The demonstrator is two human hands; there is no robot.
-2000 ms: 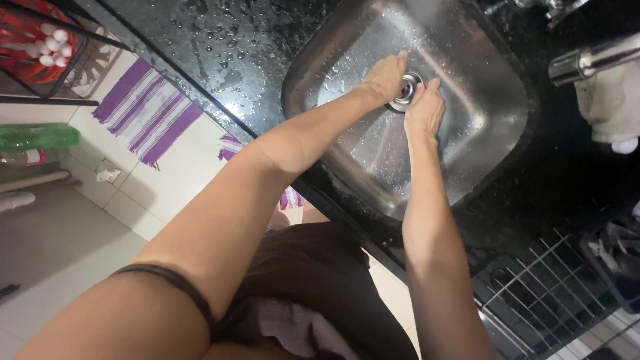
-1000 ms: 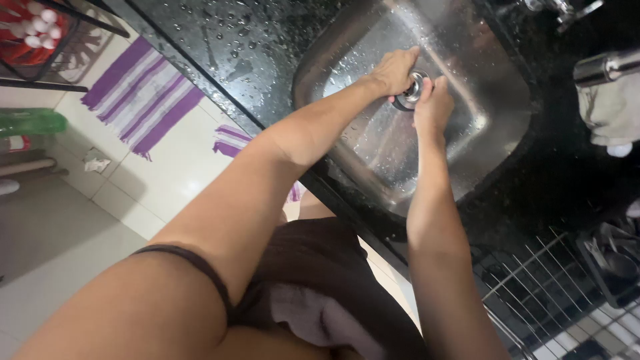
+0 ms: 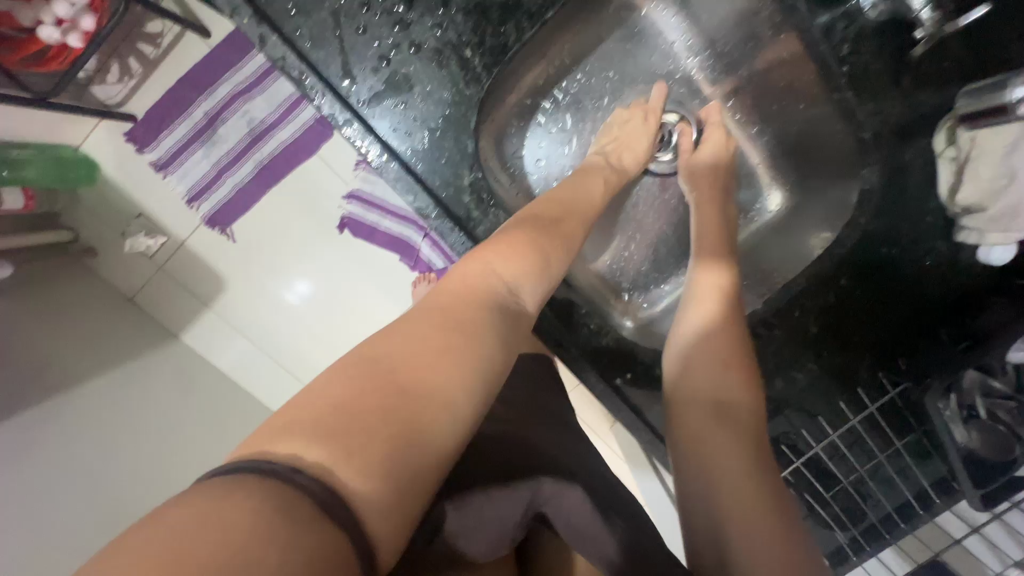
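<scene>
A wet stainless steel sink [image 3: 640, 264] is set into a black stone counter. At its bottom is a round metal drain strainer [image 3: 666, 144], with both hands around it. My left hand [image 3: 632, 132] lies on the strainer's left side, one finger stretched along its edge. On the opposite side, my right hand [image 3: 708, 152] has its thumb and fingers at the rim. Whether the strainer sits in the drain or is lifted a little cannot be told, and neither can the firmness of either hand's grip.
A metal faucet [image 3: 992, 100] with a pale cloth [image 3: 980, 188] stands at the right, above a wire dish rack [image 3: 860, 440]. Water drops dot the black counter [image 3: 384, 72]. Purple-and-white striped mats [image 3: 240, 132] lie on the tiled floor; a rack holding eggs [image 3: 64, 24] is upper left.
Both hands stay at the drain strainer; their fingers have shifted slightly around its rim.
</scene>
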